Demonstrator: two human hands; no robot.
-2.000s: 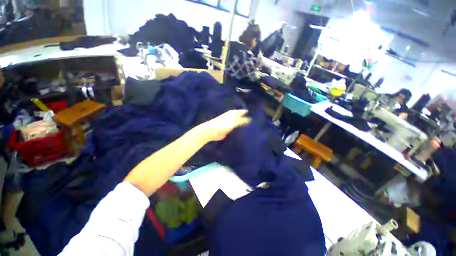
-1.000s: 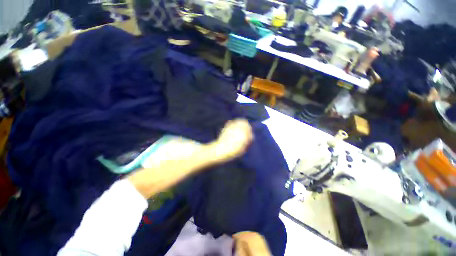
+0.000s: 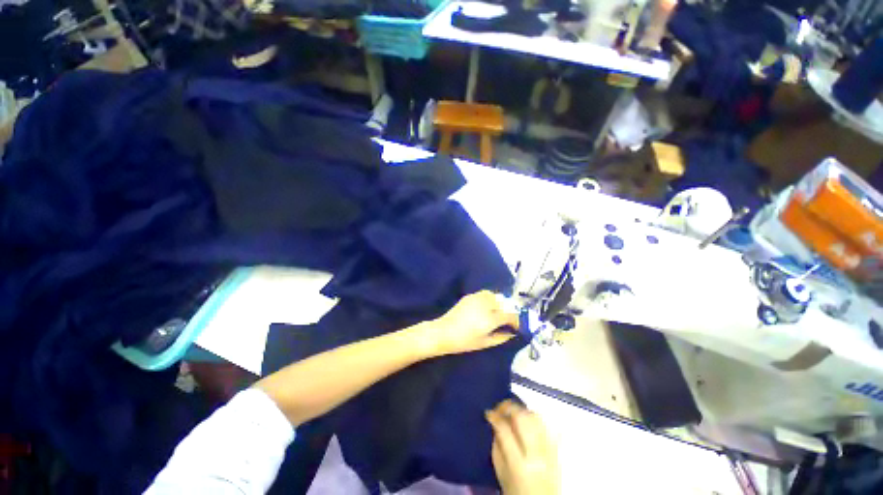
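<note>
A navy garment piece with black panels [image 3: 426,387] lies on the white table left of the needle area of the white sewing machine [image 3: 658,261]. My left hand [image 3: 474,324] is at the cloth's edge, beside the presser foot [image 3: 544,338], with its fingers closed on the cloth. My right hand [image 3: 521,447] is nearer me at the cloth's right edge, fingers bent; whether it grips the cloth cannot be told. A large navy and black garment pile [image 3: 106,193] is at the left, joined visually to the piece.
A turquoise basket rim [image 3: 160,360] shows under the pile. A dark rectangular pad [image 3: 651,375] lies below the machine arm. An orange and white box [image 3: 833,222] is at the right. A wooden stool [image 3: 469,120] and another white table [image 3: 552,48] stand beyond.
The view has turned down and right. My left hand has moved with the cloth to the presser foot. My right hand has come further into view at the cloth's edge.
</note>
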